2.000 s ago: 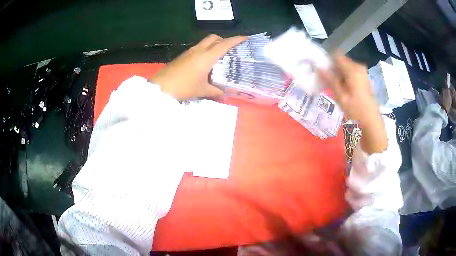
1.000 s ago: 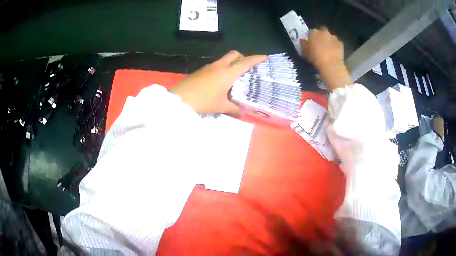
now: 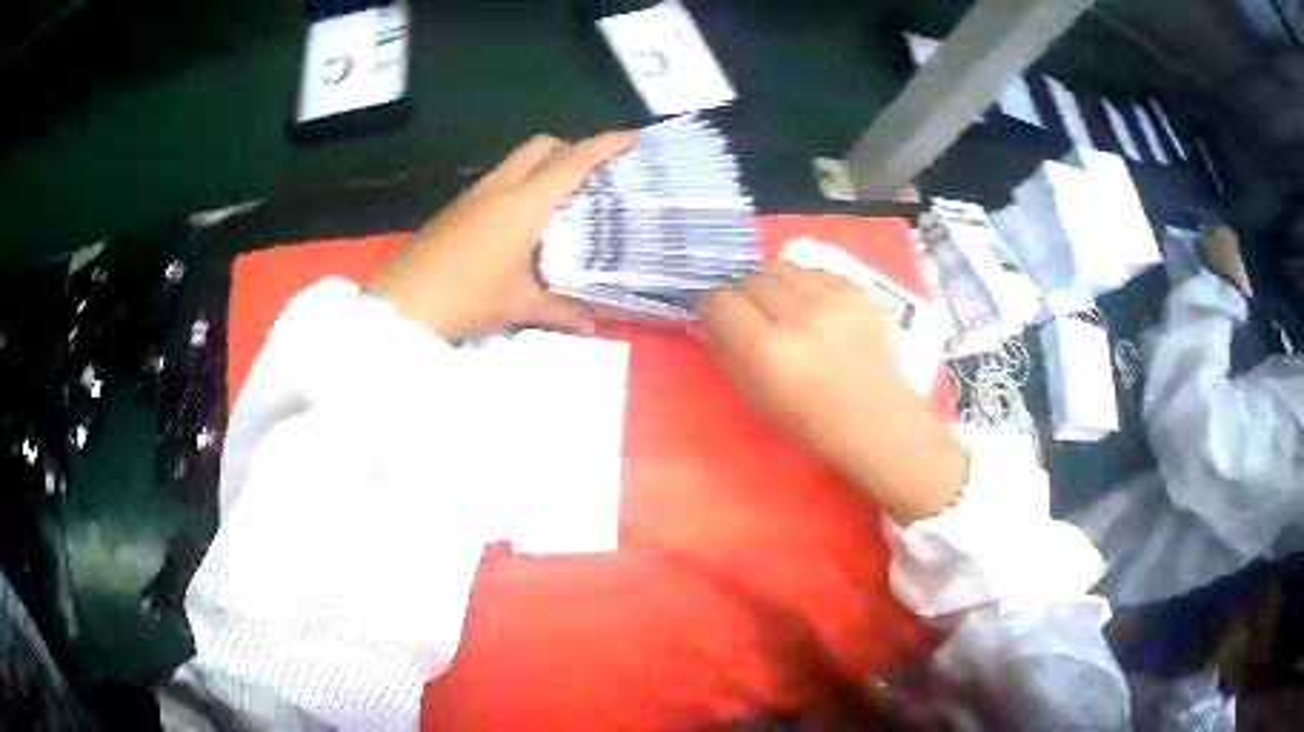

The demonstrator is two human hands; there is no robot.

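My left hand (image 3: 494,243) holds a thick fanned stack of leaflets (image 3: 658,215) with striped edges above the red mat. My right hand (image 3: 801,350) is at the stack's lower right corner, fingers bent against it; whether it grips a leaflet is hidden. White printed slips (image 3: 915,332) lie on the mat's right side, partly behind my right hand. Plain white sheets (image 3: 572,443) lie on the red mat (image 3: 744,572), partly under my left sleeve. On the belt, a leaflet with a dark C-like mark (image 3: 655,60) and another one on a black item (image 3: 352,72) lie beyond the stack.
A grey metal post (image 3: 965,93) slants at the right. Beyond the mat are white bundles (image 3: 1080,229) and rubber bands (image 3: 998,383). Black cables (image 3: 179,379) lie at the left. Another person's white sleeve (image 3: 1216,386) is at the right edge.
My right hand has come back from the leaflet on the belt to the stack's lower right corner. The marked leaflets on the belt appear farther left. My left hand still holds the stack.
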